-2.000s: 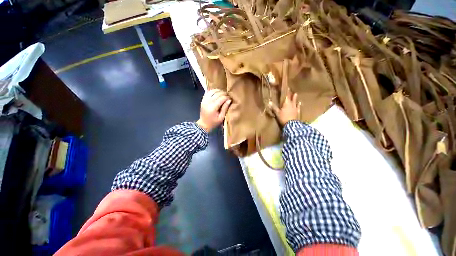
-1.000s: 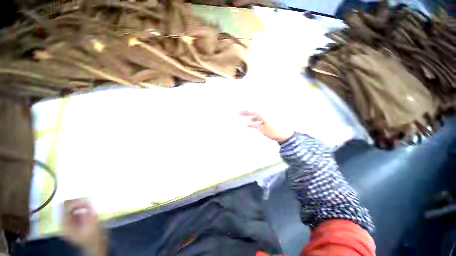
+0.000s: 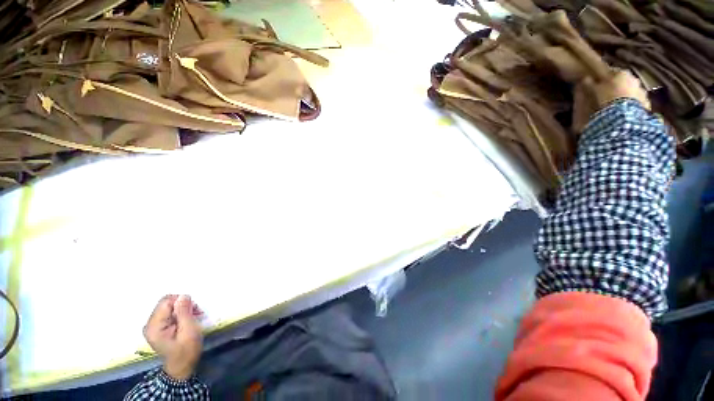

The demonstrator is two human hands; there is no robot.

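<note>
My right hand (image 3: 625, 88) is at the upper right, closed on the edge of a brown handbag (image 3: 571, 55) in a pile; the fingers are partly hidden by the leather. The bag's panel is bent up beside the hand. My left hand (image 3: 177, 327) is at the lower left over the table's front edge, its fingers curled in, with nothing visible in it.
A long white-covered table (image 3: 258, 211) with yellow edge tape runs across the view. Waiting bags (image 3: 149, 98) with pale yellow edges overlap at the upper left. A thin dark loop (image 3: 11, 321) shows at the left rim. Dark grey floor (image 3: 446, 313) lies below.
My right hand has moved from above the table to the right-hand pile and taken hold of a bag. My left hand has moved slightly right and curled. The view has shifted right.
</note>
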